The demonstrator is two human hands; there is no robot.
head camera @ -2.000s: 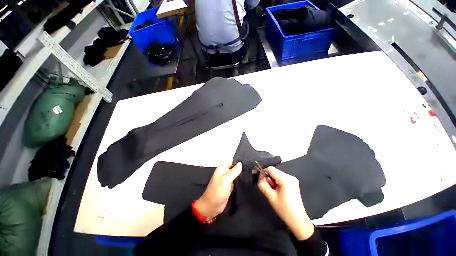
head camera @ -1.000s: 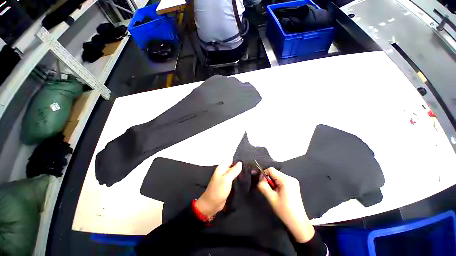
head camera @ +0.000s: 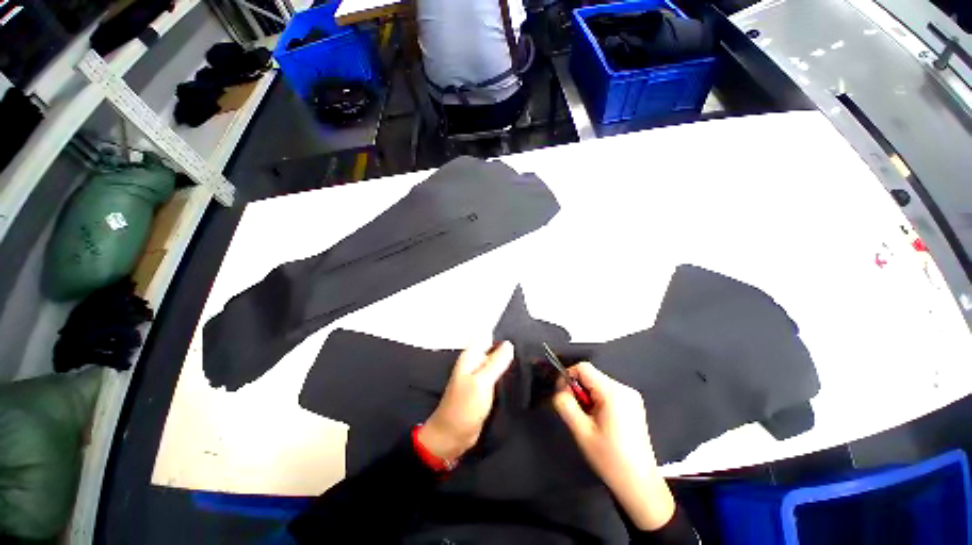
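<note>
A black garment panel (head camera: 735, 357) lies across the near side of the white table, its middle raised toward my body. My left hand (head camera: 469, 399), with a red band at the wrist, pinches a raised, folded part of the black cloth. My right hand (head camera: 605, 417) holds thread snips (head camera: 577, 390) with a red grip, the pointed blades aimed up and left beside the folded cloth. Any thread at the tips is too fine to see. Another long black panel (head camera: 394, 250) with a thin dark line along it lies flat at the back left.
White table (head camera: 629, 202). Blue crates with dark cloth stand beyond it, one at back right (head camera: 650, 91). A seated person (head camera: 469, 53) is in front. Shelves with a green sack (head camera: 107, 234) stand left. A blue crate (head camera: 885, 500) is at near right.
The folded cloth between my hands has shifted and changed shape slightly. My right hand and the snips have moved a little away to the right. My left hand stays nearly in place.
</note>
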